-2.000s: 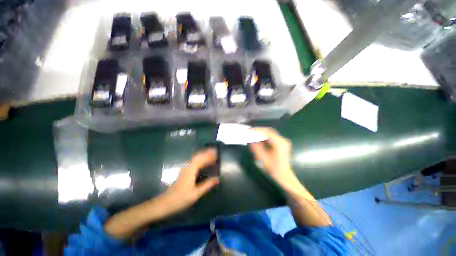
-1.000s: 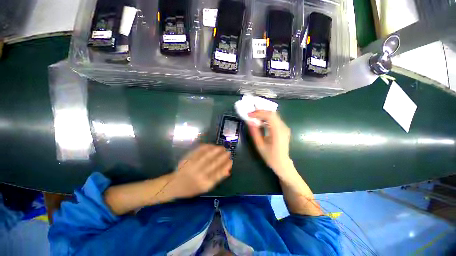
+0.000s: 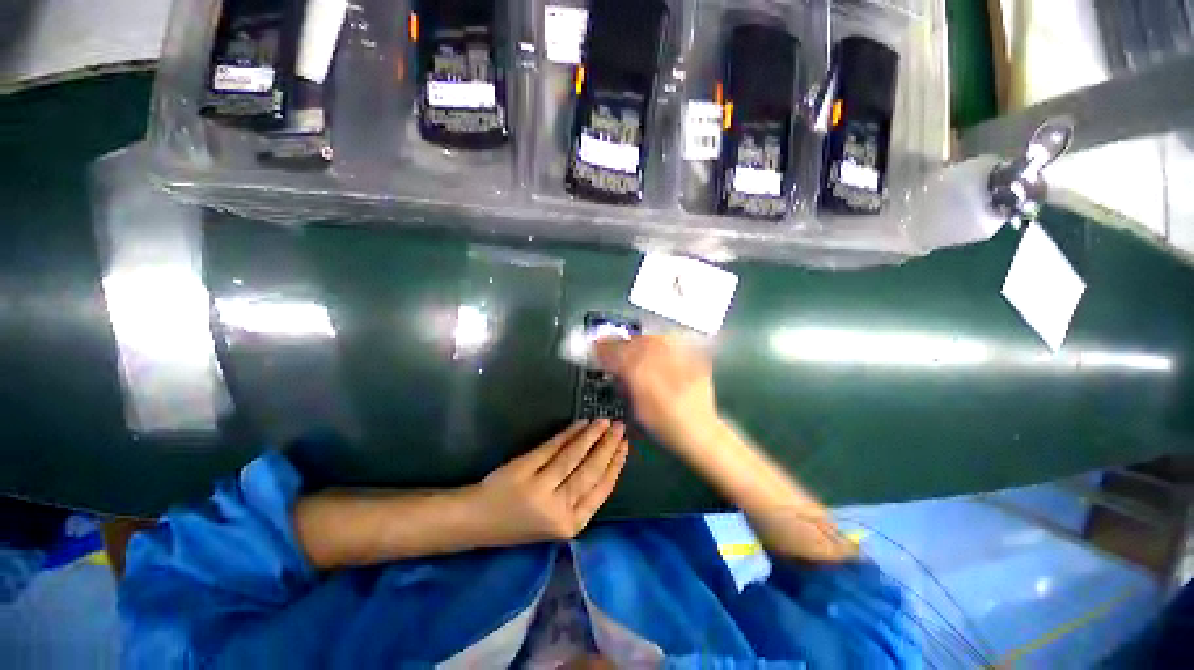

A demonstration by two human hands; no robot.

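A dark keypad phone [image 3: 602, 395] lies face up on the green bench in front of me. My left hand [image 3: 557, 482] rests flat with its fingertips on the phone's lower end. My right hand [image 3: 665, 380] is over the phone's screen, slightly blurred, its fingertips on a small white piece [image 3: 578, 344] at the screen. The piece is partly hidden by the fingers. A white card [image 3: 684, 291] with a small mark in its middle lies just beyond my right hand.
A clear blister tray [image 3: 524, 183] with several black phones lies along the far side. Glossy clear film strips [image 3: 160, 308] lie at the left. A plain white card [image 3: 1044, 285] lies at the right, below a shiny metal fitting [image 3: 1015, 186].
My right hand has left the white card and moved down-left onto the phone's screen with a small white piece. My left hand has settled on the phone's lower end.
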